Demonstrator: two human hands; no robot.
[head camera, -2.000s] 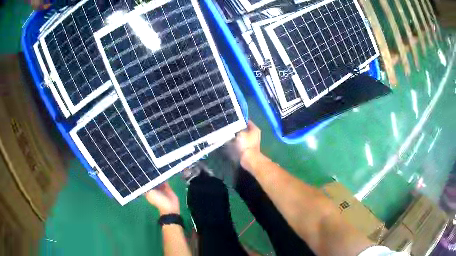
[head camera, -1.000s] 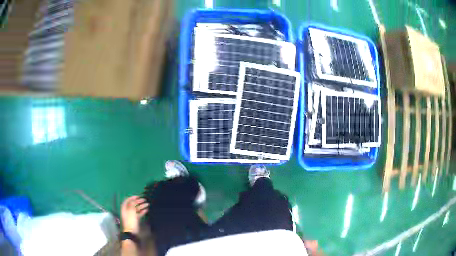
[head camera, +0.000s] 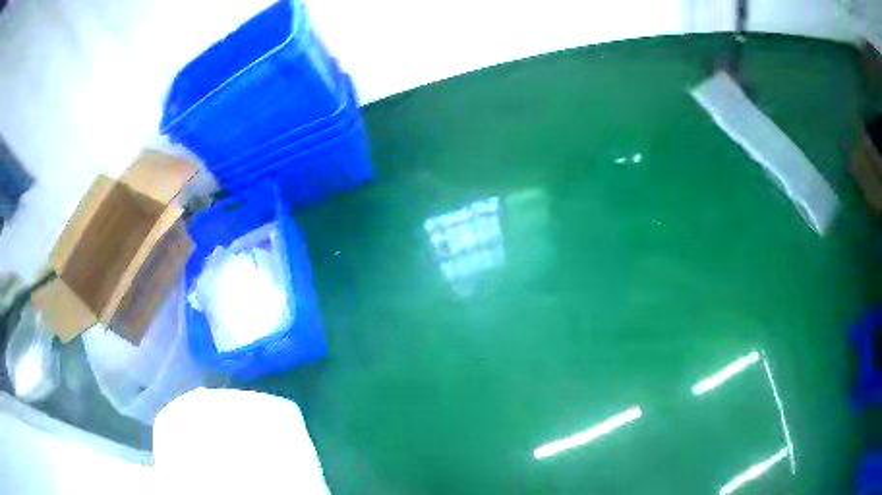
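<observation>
Neither of my hands is in view. Nearest in front of me, a small blue crate (head camera: 311, 324) stands on the floor at the left, with pale white material (head camera: 242, 295) in it, overexposed and hard to make out. Behind it is a stack of larger blue crates (head camera: 280, 135), and the top one looks empty inside. Left of the small crate is an open brown carton (head camera: 114, 253) with its flaps out, and no contents show in it.
The shiny green floor (head camera: 542, 319) carries light reflections. A pale flat strip (head camera: 769, 150) lies at the upper right. Blue edges (head camera: 868, 358) show at the right rim. Translucent bag-like material (head camera: 145, 372) is below the carton. A blurred white shape (head camera: 237, 445) fills the bottom left.
The view has swung away from the two crates of solar panels to the blue crate stack and carton. My hands, visible earlier, have left the picture.
</observation>
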